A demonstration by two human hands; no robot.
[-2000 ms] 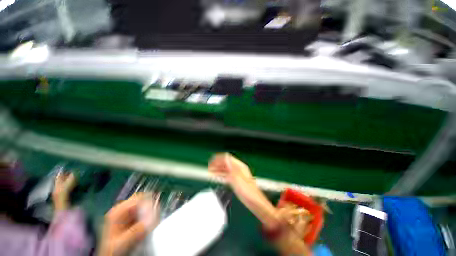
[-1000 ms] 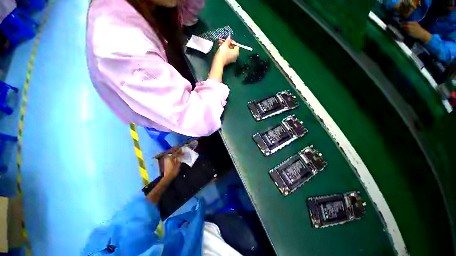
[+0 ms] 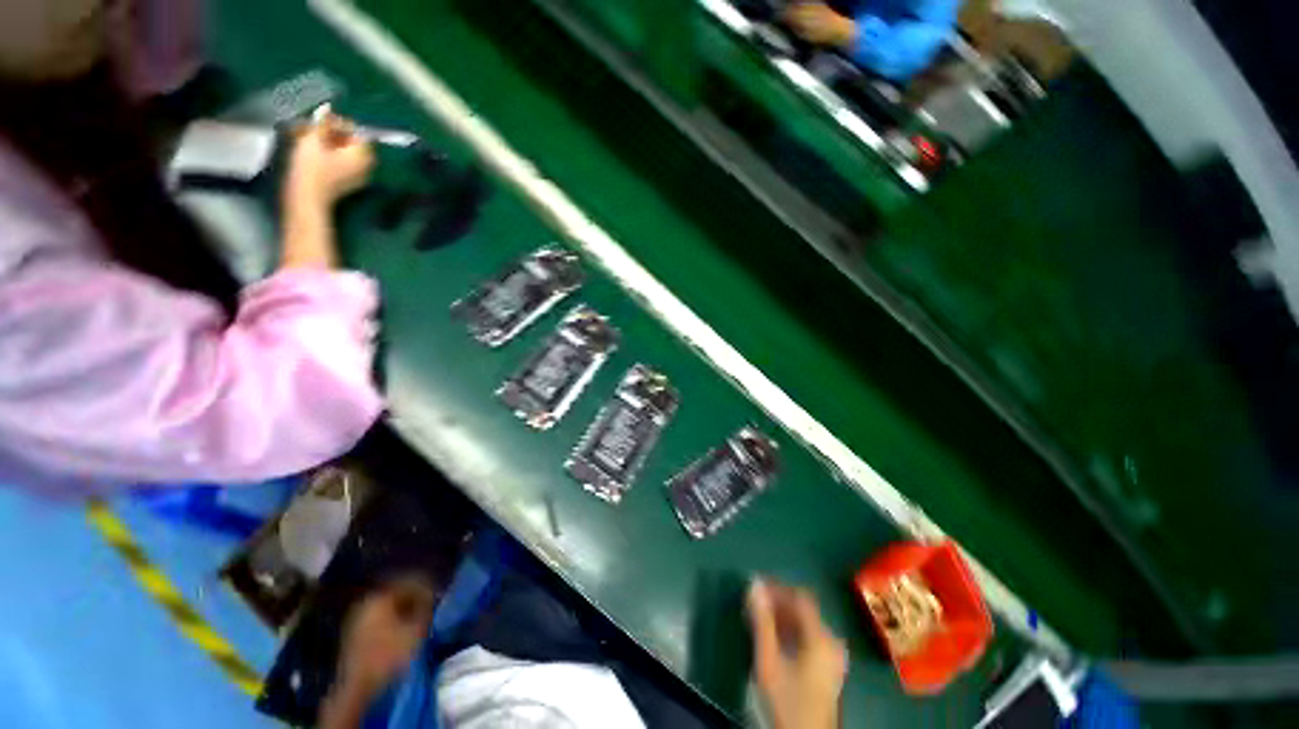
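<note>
Several opened phone assemblies [image 3: 620,432] lie in a slanted row on the green bench. My right hand [image 3: 798,648] is over the bench at the bottom, blurred, its fingers raised and close together; a faint dark patch [image 3: 721,627] is beside it, and I cannot tell if it is held. My left hand [image 3: 382,634] is low at the lower left, below bench level and strongly blurred. A pale sheet [image 3: 316,521] lies above it on a dark surface, apart from the hand. What my left fingers hold is unclear.
A red bin [image 3: 957,648] with tan scraps stands right of my right hand, by the white rail [image 3: 648,292]. A person in pink sleeves [image 3: 306,335] works at the left near small black parts [image 3: 435,207]. Another person in blue is across the belt.
The view has swung right, so the phones appear further left and the red bin shows. My right hand has come into view. My left hand is now apart from the pale sheet.
</note>
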